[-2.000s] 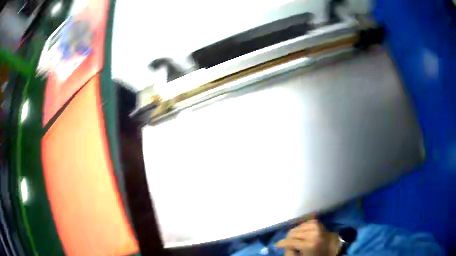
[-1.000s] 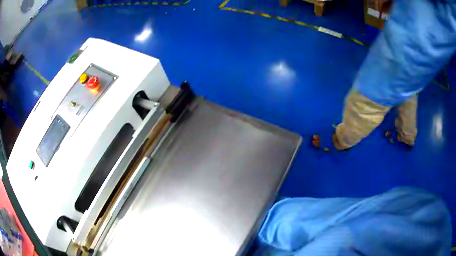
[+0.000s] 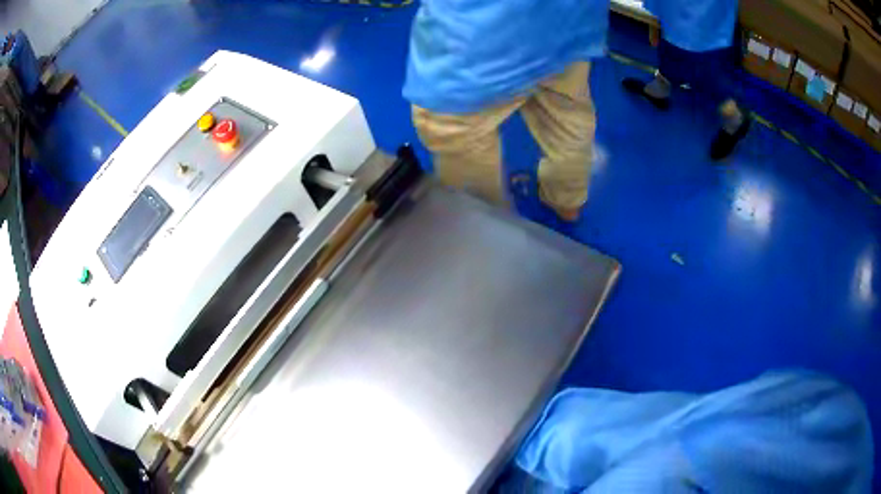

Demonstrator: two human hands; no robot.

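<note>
The white sealing machine (image 3: 232,203) stands in front of me at the left. Its long narrow seal bar (image 3: 280,318) runs along the front edge. The grey steel work table (image 3: 415,328) lies in front of the bar, with bright glare at its lower part. Neither of my hands is in view. Only my blue coat sleeve (image 3: 705,434) shows at the lower right. Nothing lies on the steel table.
Bagged boxes (image 3: 19,405) in shiny film lie on a red sheet (image 3: 48,453) at the left edge. A control panel (image 3: 135,232) is on the machine. A person in a blue coat (image 3: 502,48) stands beyond the table. Another person (image 3: 696,24) and cartons (image 3: 811,82) are at the upper right.
The view has swung from the table and red sheets to the machine and floor. The person in tan trousers has moved left, behind the table. My hand, visible earlier, is out of view.
</note>
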